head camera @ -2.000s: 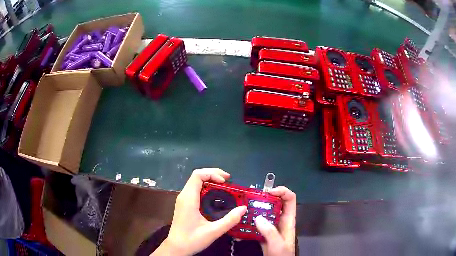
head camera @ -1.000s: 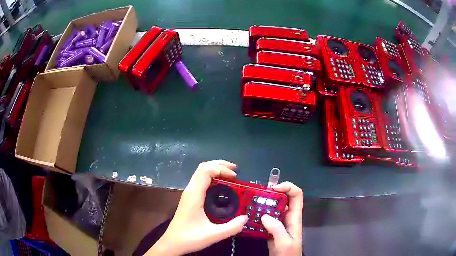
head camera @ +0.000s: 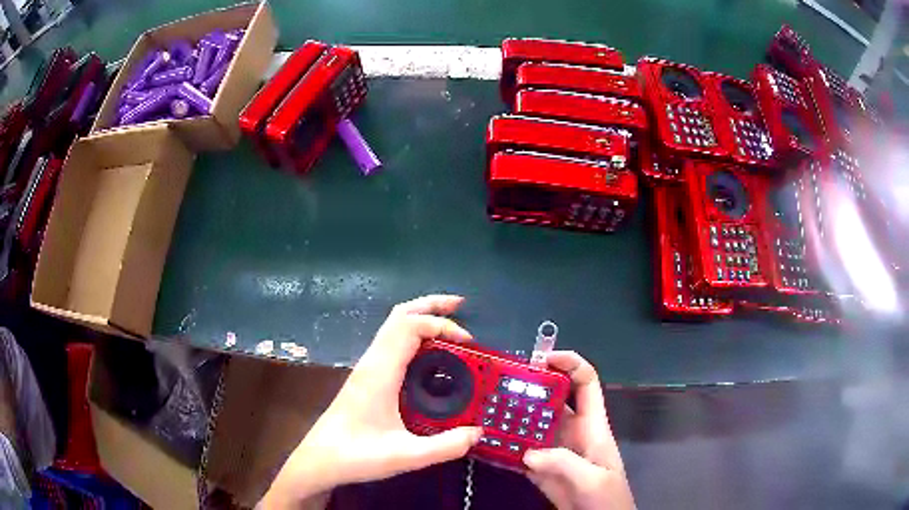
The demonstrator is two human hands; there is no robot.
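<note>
A red portable radio [head camera: 485, 398] is held face up at the bench's front edge, speaker at the left, keypad and lit display at the right. A silver USB stick [head camera: 543, 344] stands out of its far edge. My left hand [head camera: 384, 408] grips the speaker end, its thumb on the lower edge of the face near the keypad. My right hand [head camera: 583, 438] holds the keypad end, its thumb at the lower right corner. The fingers under the radio are partly hidden.
Red radios on edge [head camera: 563, 189] stand in a row beyond; more lie stacked at right [head camera: 733, 229]. Two radios [head camera: 304, 105] and a purple cell [head camera: 359, 146] are at centre left. A battery box [head camera: 179, 85] and empty carton [head camera: 110, 229] stand left, beside dark-sided units [head camera: 40, 189].
My right thumb has moved off the keypad to the radio's lower corner. The radio sits slightly higher in view, and the bench items have shifted up a little.
</note>
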